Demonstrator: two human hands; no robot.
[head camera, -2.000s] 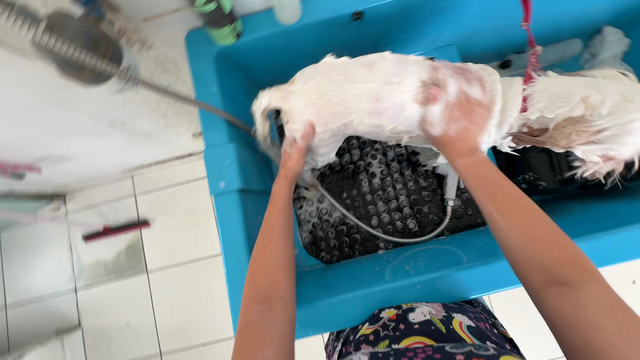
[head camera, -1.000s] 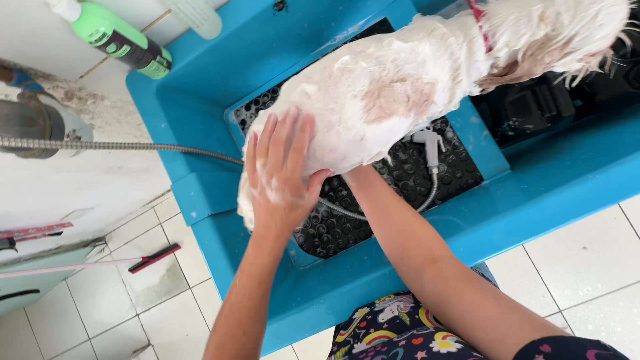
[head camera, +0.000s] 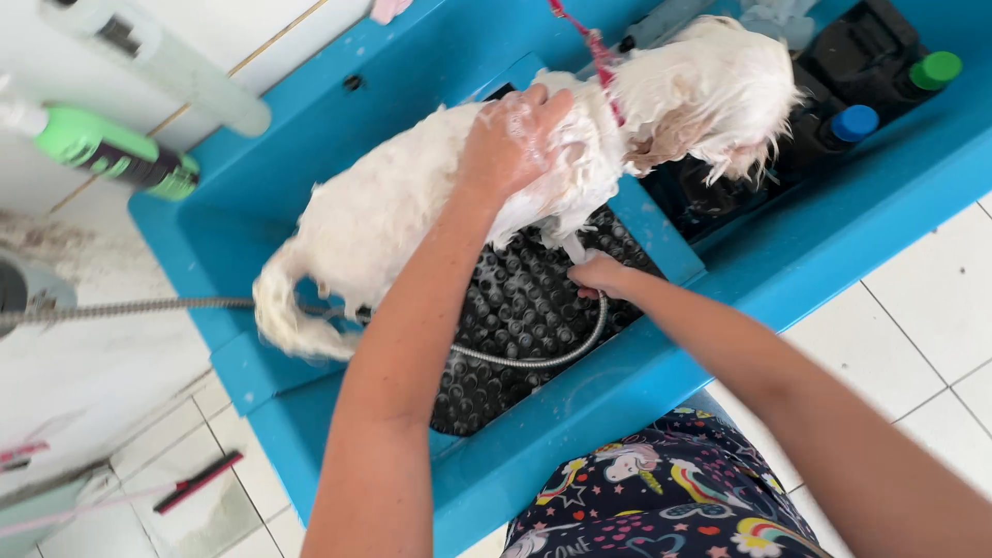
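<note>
A wet, lathered white dog (head camera: 387, 209) stands on a black nubbed rubber mat (head camera: 511, 302) in a blue tub (head camera: 744, 325), its head toward the right. A pink leash (head camera: 601, 58) runs from its neck up past the tub's back edge. My left hand (head camera: 519, 139), foamy, lies spread on the dog's shoulder. Below the dog's chest, my right hand (head camera: 601, 275) is closed around the handle of a white shower head (head camera: 572, 246), mostly hidden in the fingers. The metal shower hose (head camera: 535, 363) loops from that hand over the mat and behind the dog's rear.
Black jugs with a green cap (head camera: 935, 70) and a blue cap (head camera: 854, 123) fill the tub's right section. A green bottle (head camera: 108, 151) and a clear tube-like container (head camera: 186, 74) are by the left rim. A squeegee (head camera: 198, 482) is on the tiled floor.
My left hand has gone from the dog's rear to its shoulder. My right hand, earlier beneath the dog, now grips the shower head that lay on the mat.
</note>
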